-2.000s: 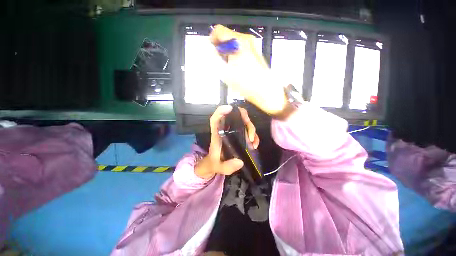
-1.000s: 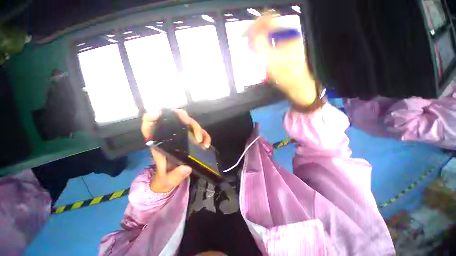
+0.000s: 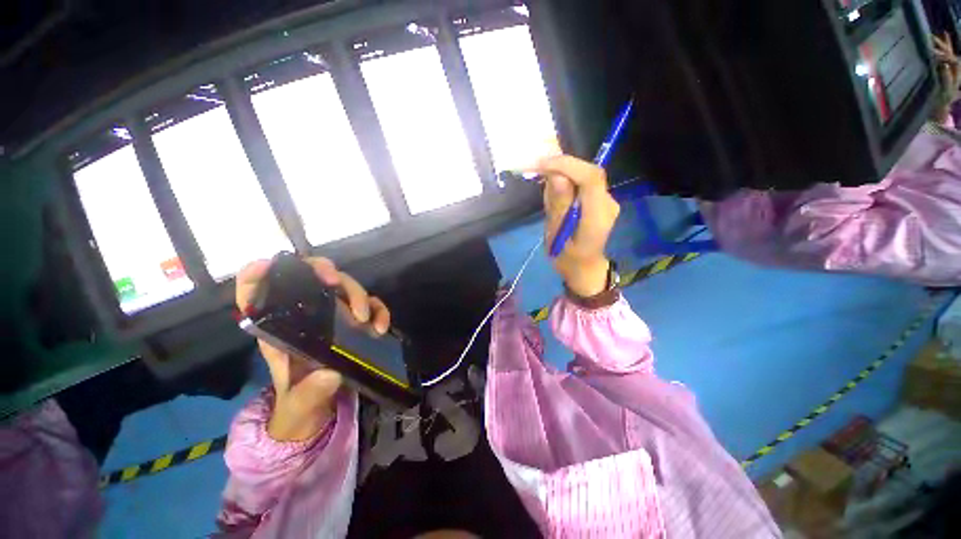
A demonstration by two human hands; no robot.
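My left hand (image 3: 298, 353) holds a dark handheld device (image 3: 342, 342) with a yellow strip, below the phone tray. A thin white cable (image 3: 487, 316) runs from the device up to my right hand's area. My right hand (image 3: 579, 216) holds a blue pen (image 3: 614, 134) at the right end of the tray, fingertips by the lower edge of the rightmost phone (image 3: 508, 100). The black tray (image 3: 306, 253) holds several phones side by side with bright white screens. The leftmost phone (image 3: 126, 226) shows a green patch at its bottom, and the phone beside it (image 3: 211, 179) a red one.
Tall black stacked trays (image 3: 727, 95) stand right of the working tray, with a phone (image 3: 896, 68) on top at the far right. Other people's pink sleeves show at right (image 3: 843, 226) and lower left (image 3: 47, 463). Yellow-black tape (image 3: 184, 456) crosses the blue floor. Boxes (image 3: 822, 474) lie lower right.
The view has shifted right, so the tray sits further left. My right hand has moved to the rightmost phone's lower edge, and the pen now shows clearly. My left hand still holds the device.
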